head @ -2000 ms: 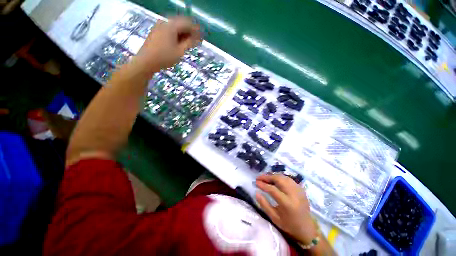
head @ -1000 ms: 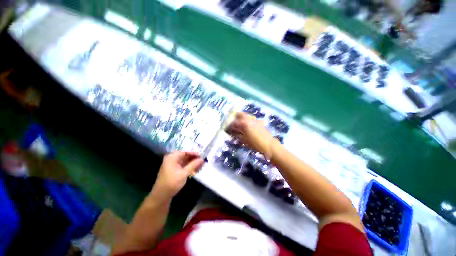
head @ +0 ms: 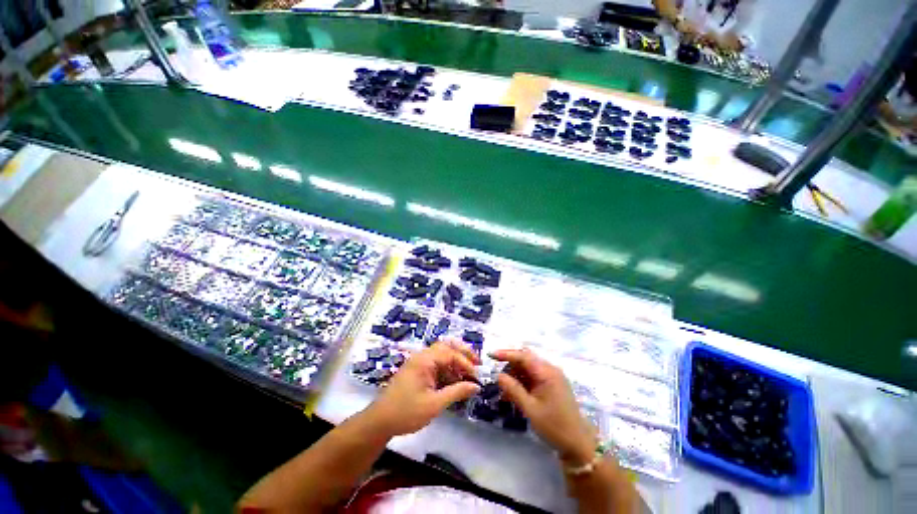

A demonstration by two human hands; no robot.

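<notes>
My left hand (head: 427, 387) is over the near left part of the clear blister tray (head: 603, 346), thumb and fingers pinched on what looks like a small black piece. My right hand (head: 538, 397) is close beside it, fingers bent towards the same spot; whether it grips anything cannot be told. Black units (head: 410, 288) lie in groups in the tray's left cells, around and partly under the hands. The parts tray of green and silver boards (head: 266, 291) is at the left.
A blue bin (head: 807, 432) heaped with black housings stands right of the tray. Scissors (head: 109, 226) lie far left. A whitish plastic bag (head: 870, 432) is far right. Beyond the green belt (head: 483, 191), another bench holds black units (head: 608, 125) and slanted metal posts.
The view has tilted up, showing more of the far bench. My right hand has come back from the yellow strip, and my left hand has moved right; they now meet over the black units.
</notes>
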